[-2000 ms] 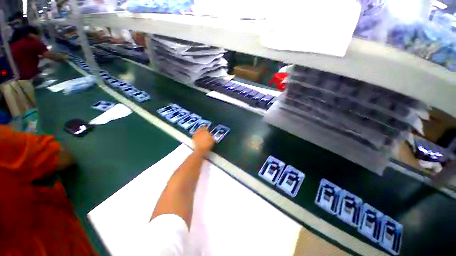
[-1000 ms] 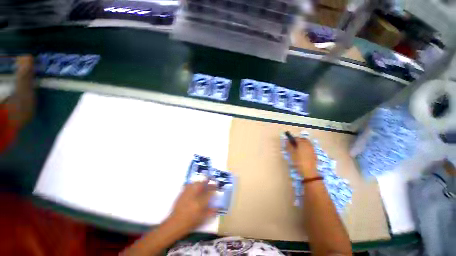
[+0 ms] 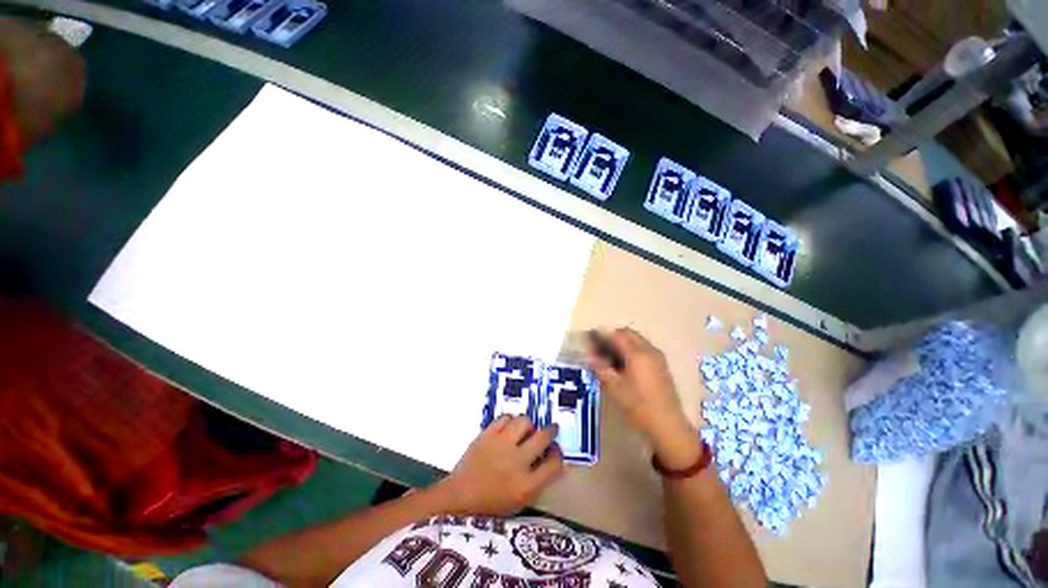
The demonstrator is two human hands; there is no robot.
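Observation:
Two flat housings with pale blue-white rims and dark blocks lie side by side where the white sheet meets the brown board: the left housing (image 3: pixel 513 384) and the right housing (image 3: pixel 572 416). My left hand (image 3: pixel 506 462) rests on their lower ends, fingers bent. My right hand (image 3: pixel 639 379) is just right of the right housing's top and holds a short black tool (image 3: pixel 605 349), slightly blurred. Any small piece at its tip is too blurred to tell. A heap of small pale blue pieces (image 3: pixel 761 425) lies on the brown board (image 3: pixel 655 301) to the right.
The white sheet (image 3: pixel 345 253) lies left. Beyond the pale rail, the green belt (image 3: pixel 437 80) carries several housings (image 3: pixel 707 211). A clear bag of blue pieces (image 3: pixel 931 391) stands far right. Another person's arm (image 3: pixel 44 86) is at upper left, with orange cloth (image 3: pixel 103 448) below.
The view has turned and come closer to the bench. My right hand has moved from the heap left to the housings with the black tool. My left hand stays at the two housings.

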